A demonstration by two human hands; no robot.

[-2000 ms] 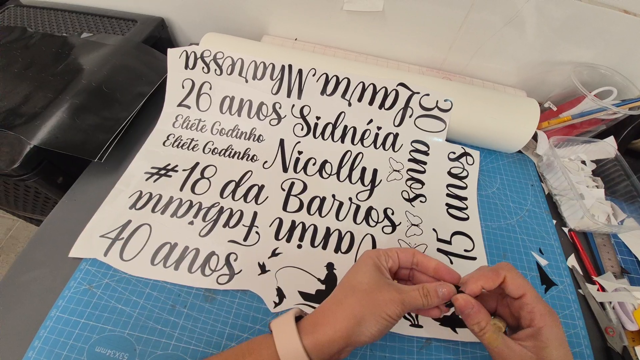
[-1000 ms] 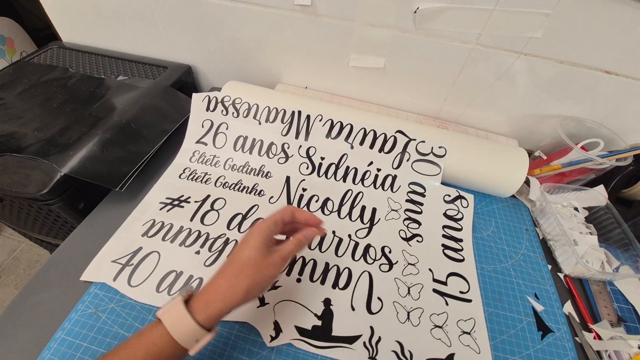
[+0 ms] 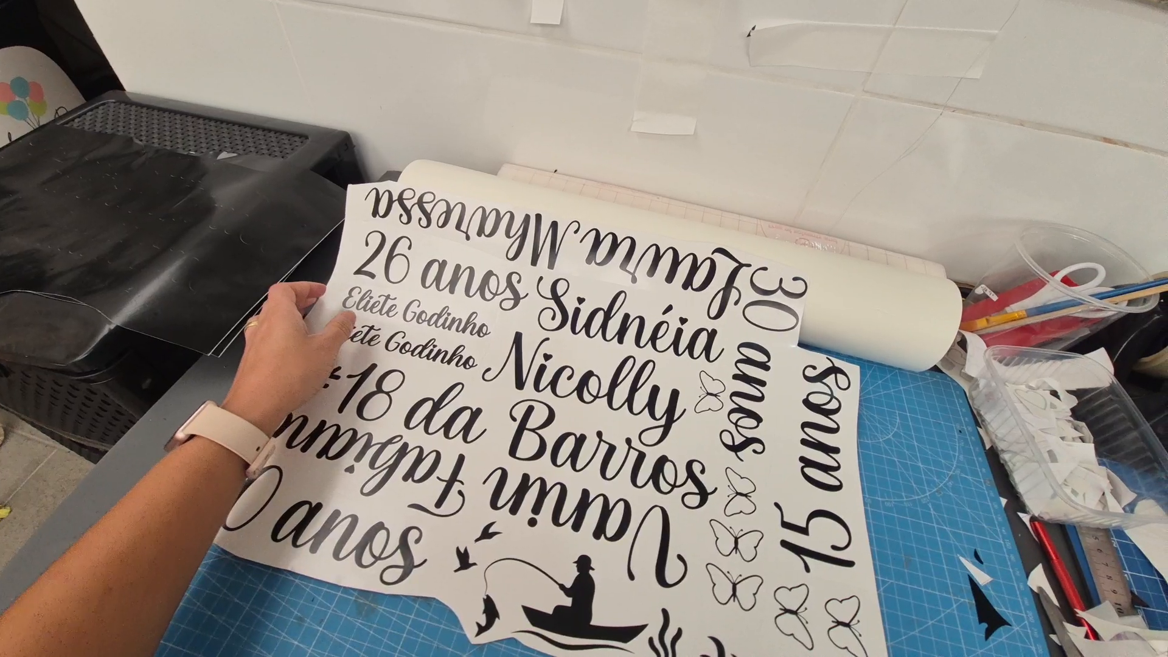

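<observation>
A white sheet of vinyl [image 3: 584, 365] with black cut lettering, butterfly outlines and a fisherman-in-boat figure [image 3: 579, 602] lies over a blue cutting mat [image 3: 922, 456]. My left hand [image 3: 287, 356] grips the sheet's left edge, thumb on top and fingers at the border; a watch with a pale band [image 3: 224, 433] is on that wrist. My right hand is out of view. Behind the sheet lies a thick white roll [image 3: 876, 301], with gridded transfer paper [image 3: 730, 214] along its back.
Black sheets [image 3: 155, 228] rest on a black perforated crate [image 3: 182, 128] at left. On the right stand a clear tray [image 3: 1049, 438] of white scraps and a clear cup [image 3: 1086, 265] with tools. A red pen [image 3: 1058, 566] and a metal ruler [image 3: 1104, 566] lie below. Black scraps [image 3: 985, 611] are on the mat.
Two seconds ago both hands met at the sheet's lower right. The left hand has since crossed over the lettering to the left edge and taken hold there; the right has left the view.
</observation>
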